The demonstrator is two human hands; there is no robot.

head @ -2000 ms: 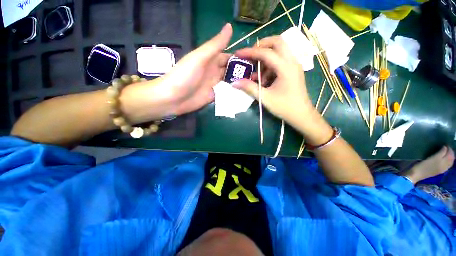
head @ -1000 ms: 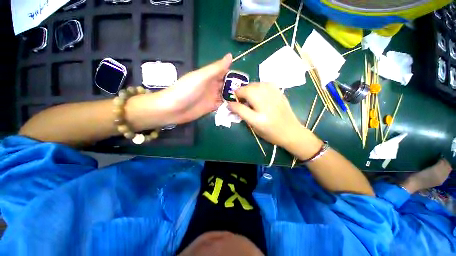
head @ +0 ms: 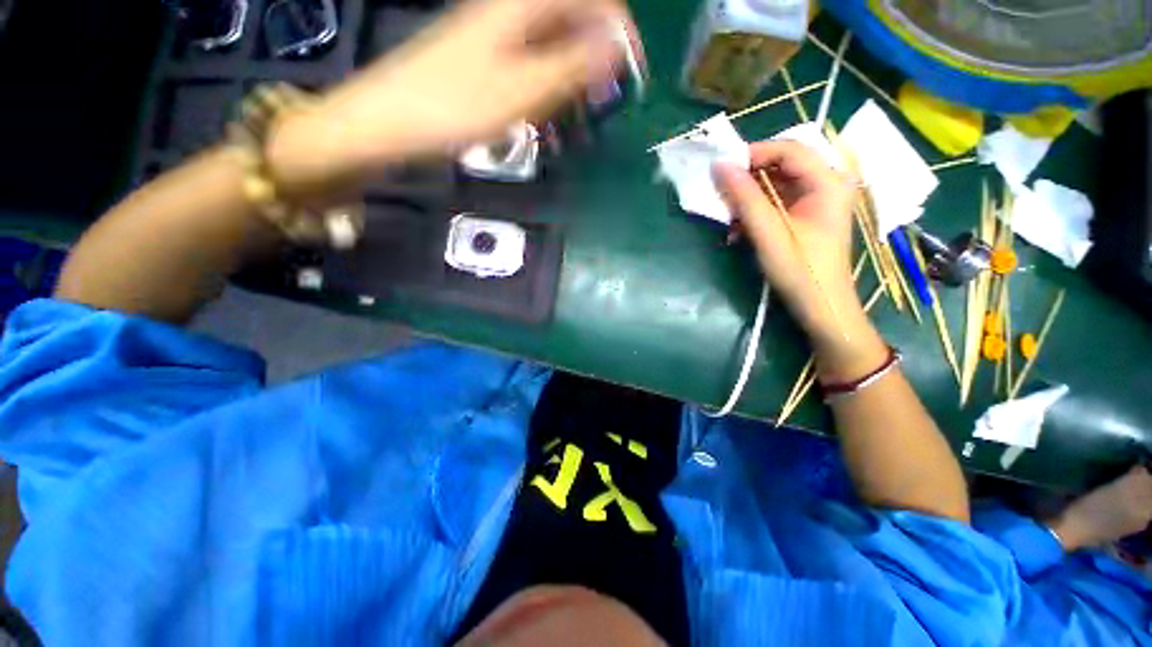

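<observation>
My left hand (head: 550, 63) is raised over the tray at the top and blurred. A blurred silver-rimmed smartwatch (head: 625, 61) shows at its fingertips. My right hand (head: 802, 221) is over the green mat, with a bamboo stick (head: 777, 202) between its fingers and a white wipe (head: 697, 168) at the fingertips. The dark foam tray (head: 392, 272) holds a face-down watch with a round sensor (head: 485, 245). Another pale watch (head: 502, 154) lies partly behind my left forearm.
Loose sticks (head: 979, 303), a blue pen (head: 910, 266), orange caps (head: 994, 345) and wipes (head: 1051, 217) lie at right. A small box-shaped container (head: 745, 51) stands at the back beside a large blue-yellow round item (head: 1011, 63). Another person's hand (head: 1112, 509) shows at far right.
My left hand has moved up and away from my right hand, with the watch. My right hand has moved right and up, with the wipe now at its fingertips. The camera view has shifted.
</observation>
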